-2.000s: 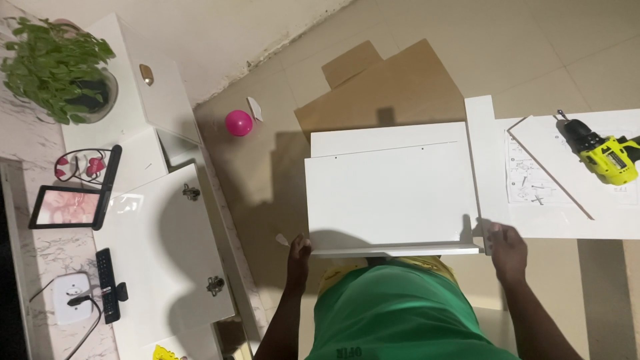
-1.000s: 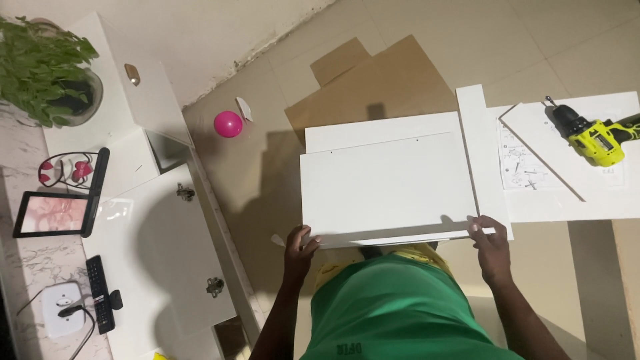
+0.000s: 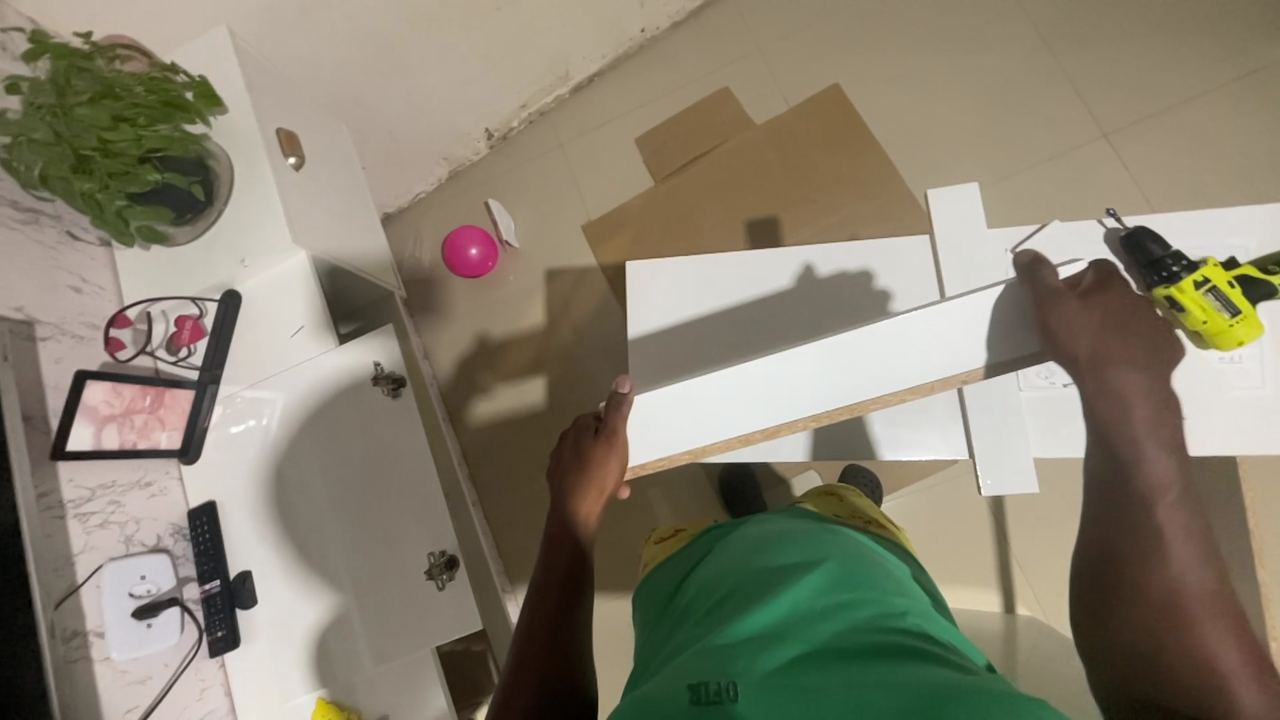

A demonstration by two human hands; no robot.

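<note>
A white laminated board (image 3: 830,370) with a bare chipboard edge is held up at a slant between my hands. My left hand (image 3: 592,440) grips its left end, and my right hand (image 3: 1105,315) grips its right end from above. Beneath it lies a wide white panel (image 3: 780,270), crossed near its right end by a narrow white strip (image 3: 957,220). Just beyond my right hand, a yellow-green cordless drill (image 3: 1215,300) with a bit fitted rests on a white board (image 3: 1230,420). A printed sheet (image 3: 1045,377) there is mostly hidden by my right hand and the held board.
Flat brown cardboard (image 3: 790,165) lies on the tiled floor behind the panel. A pink ball (image 3: 470,251) is near the wall. At left stands a white cabinet with an open door (image 3: 370,500) showing metal hinges, a potted plant (image 3: 110,140), a framed picture (image 3: 130,415) and a remote control (image 3: 215,580).
The white board has been lifted and tilted up from the panel beneath, its chipboard edge now showing. My right hand has moved up and right, towards the drill.
</note>
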